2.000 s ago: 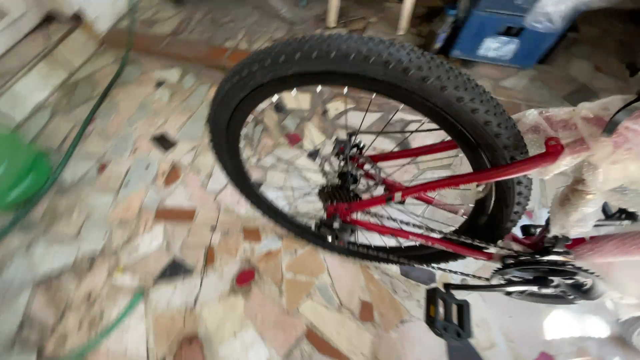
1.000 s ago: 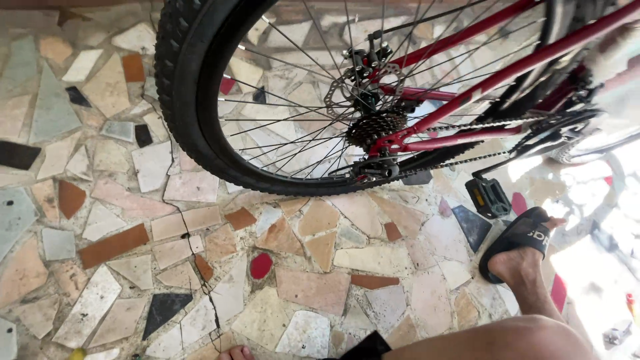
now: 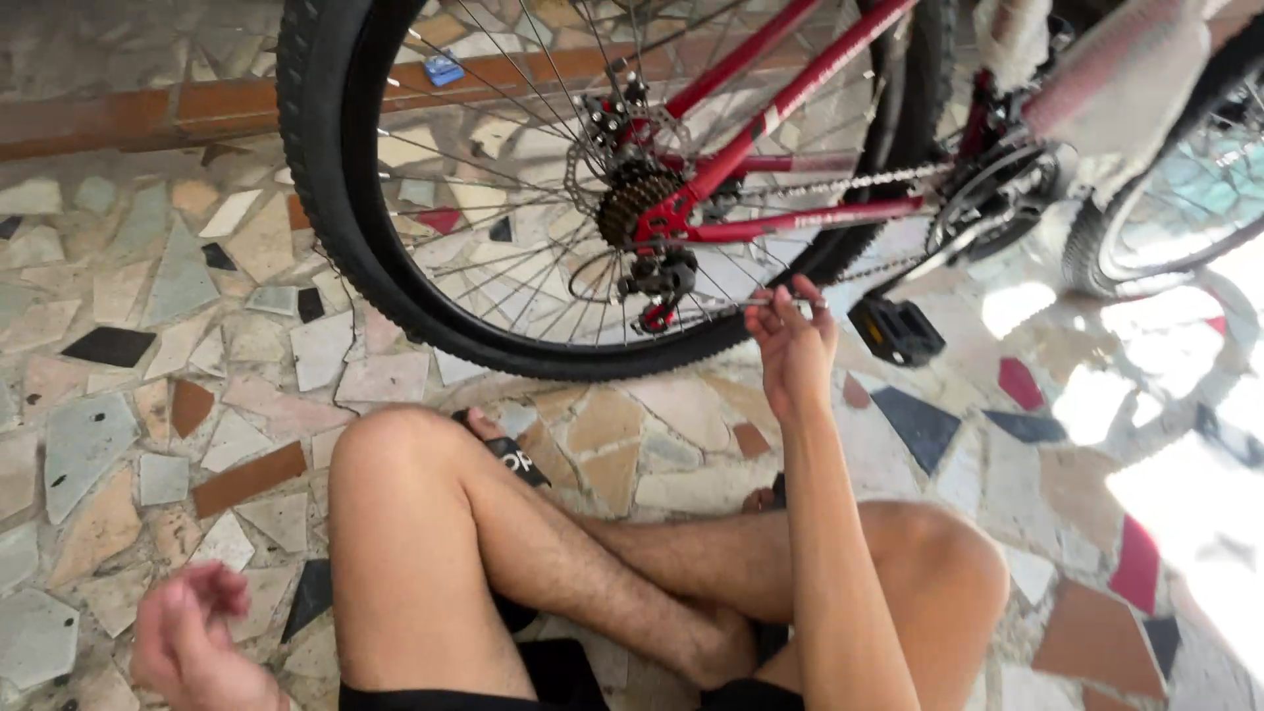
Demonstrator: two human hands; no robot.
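Observation:
A red mountain bicycle stands before me, its rear tyre (image 3: 336,227) at the top centre. My right hand (image 3: 790,341) is at the lower run of the bicycle chain (image 3: 726,304), fingers curled around it between the rear derailleur (image 3: 662,281) and the black pedal (image 3: 897,331). The rear cassette (image 3: 632,205) and brake disc sit at the wheel's hub, beside the red frame stays. The chain also runs forward to the crankset (image 3: 1002,202). Away from the bicycle, at the lower left, my left hand (image 3: 193,632) is raised over the floor with fingers loosely curled, slightly blurred, holding nothing visible.
My bent legs (image 3: 415,553) are crossed on the mosaic stone floor (image 3: 247,405), with dark sandals on the feet. A small blue object (image 3: 443,68) lies behind the rear wheel near a brick-coloured edge (image 3: 99,118). Another bicycle wheel (image 3: 1116,237) is at the right. Plastic wrap covers part of the frame.
Both hands have come into view, the right one now at the chain. Both legs are now seen folded in front of the bicycle; earlier only part of them showed. The view has shifted.

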